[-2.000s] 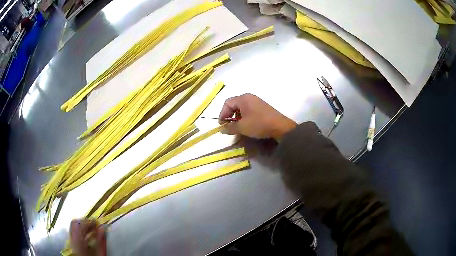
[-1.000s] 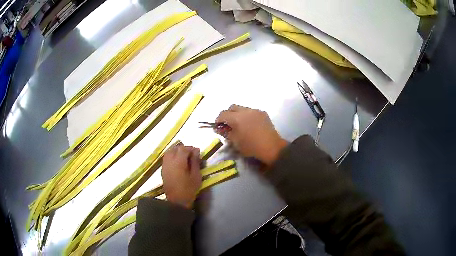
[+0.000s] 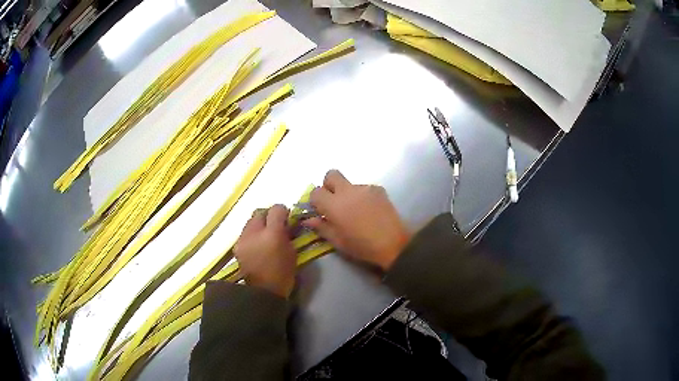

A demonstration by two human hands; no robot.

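Note:
Long narrow yellow straps [image 3: 149,201] lie in a loose bundle on the shiny metal table. My left hand [image 3: 266,249] grips a yellow strap near its end, in front of me. My right hand [image 3: 359,219] is at the same strap end, fingers closed around thread snips [image 3: 304,211] that are mostly hidden; a small part of them shows between the hands. Yellow strap parts show under and just past both hands. Whether the blades are on the strap is too blurred to tell.
A second pair of thread snips [image 3: 445,138] with a pale string lies right of my hands. A white-handled pointed tool [image 3: 511,173] lies near the table edge. A white card [image 3: 106,119] is under more straps. Large white sheets [image 3: 521,52] cover yellow fabric [image 3: 447,50] at the back right.
My left hand moved from the straps' near left end up to the strap end by my right hand. My right hand came down and left to meet it. The view shifted slightly.

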